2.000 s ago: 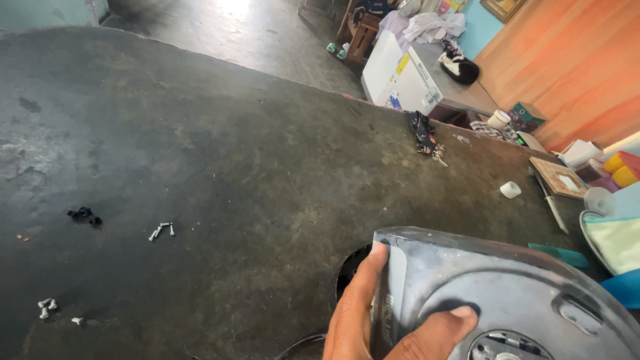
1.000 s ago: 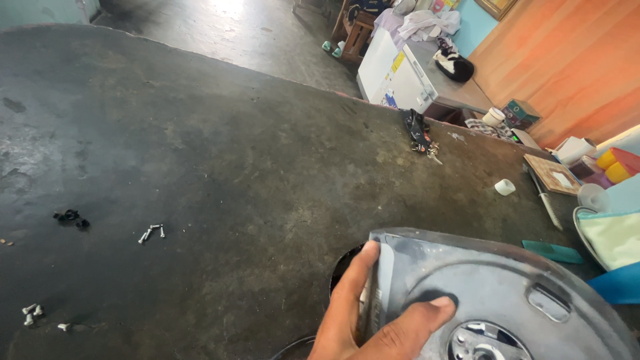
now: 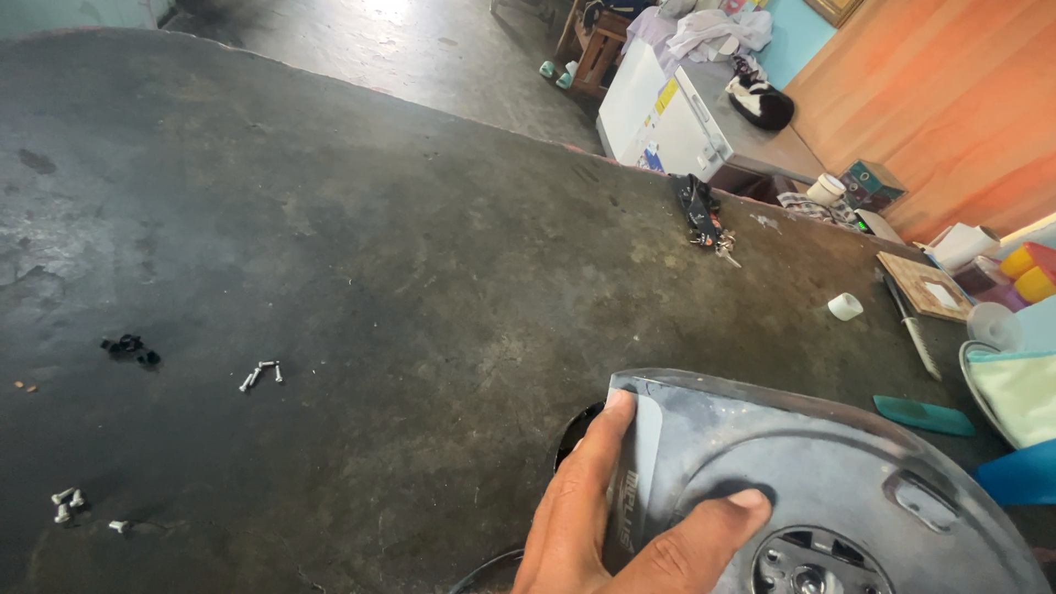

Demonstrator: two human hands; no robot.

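My left hand (image 3: 631, 511) reaches in from the bottom edge, its index finger along the left edge of a grey plastic appliance housing (image 3: 792, 437) and its thumb pressed on the flat face. A round hub with metal parts (image 3: 813, 565) is set in that face, partly cut off by the frame. Behind the housing's left edge, a dark rounded part (image 3: 575, 431) shows. A black cable (image 3: 487, 569) curves near the bottom. Silver screws (image 3: 261, 375), black small parts (image 3: 129, 348) and more pale metal fasteners (image 3: 68, 503) lie on the dark tabletop at left. My right hand is out of view.
Keys with a black holder (image 3: 703, 216) lie near the table's far edge (image 3: 462, 115). Toward the right are a white roll (image 3: 845, 307), a serrated knife (image 3: 914, 334), a wooden board (image 3: 924, 285) and a teal comb-like item (image 3: 924, 415). A black-and-white cat (image 3: 761, 101) rests beyond.
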